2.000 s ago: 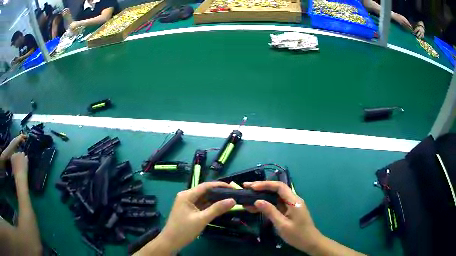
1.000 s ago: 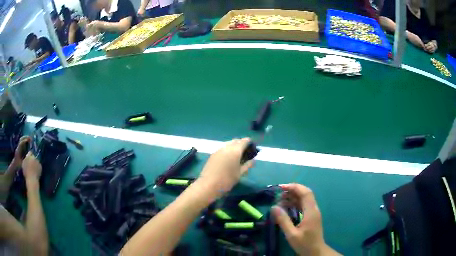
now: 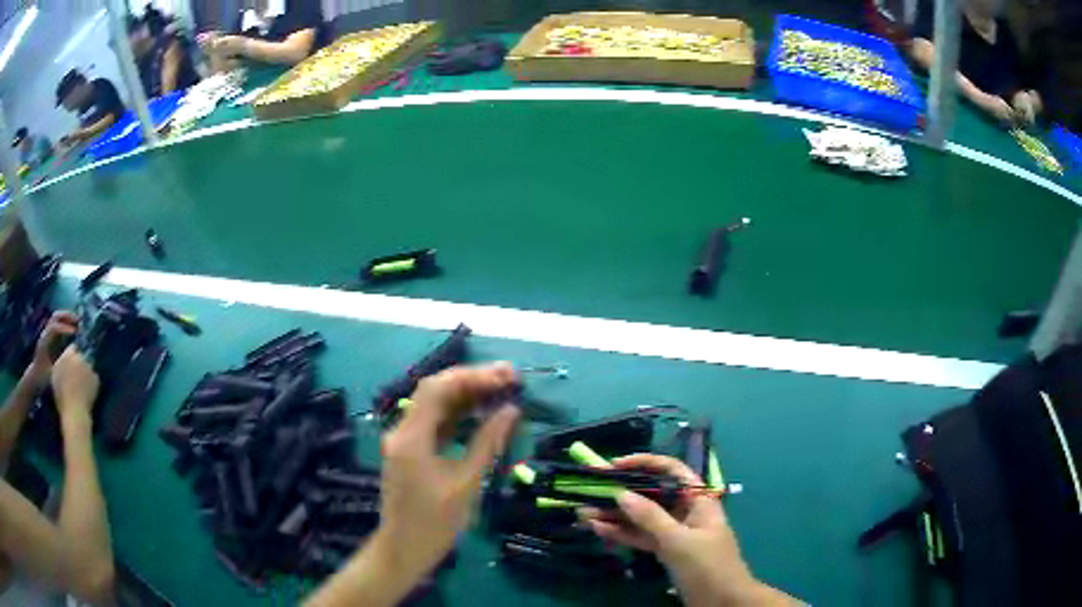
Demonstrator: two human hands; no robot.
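My right hand [image 3: 664, 516] holds a battery unit [image 3: 593, 484] with bright green showing along it; its leads end in a white tip at the right. My left hand [image 3: 445, 457] is raised left of it, fingertips together and blurred. A dark blurred piece and a white-tipped lead [image 3: 560, 372] show by those fingertips; whether they are gripped is unclear. More battery units [image 3: 528, 549] lie in a cluster under and around my right hand. Another black unit [image 3: 433, 362] lies behind my left hand. A large heap of black covers [image 3: 267, 445] lies left of my hands.
On the green belt [image 3: 510, 178] lie a battery unit [image 3: 400, 266], a closed unit [image 3: 708, 259] and white parts [image 3: 857, 151]. Another person's hands [image 3: 71, 368] work at the left. Cardboard trays [image 3: 629, 74] and a blue bin [image 3: 845, 101] stand beyond. A black bag [image 3: 997, 474] fills the right edge.
The closed black piece left my hands and lies on the belt, carried rightward. My left hand has come back from the white strip. My right hand now holds a green-showing unit. Belt items moved right.
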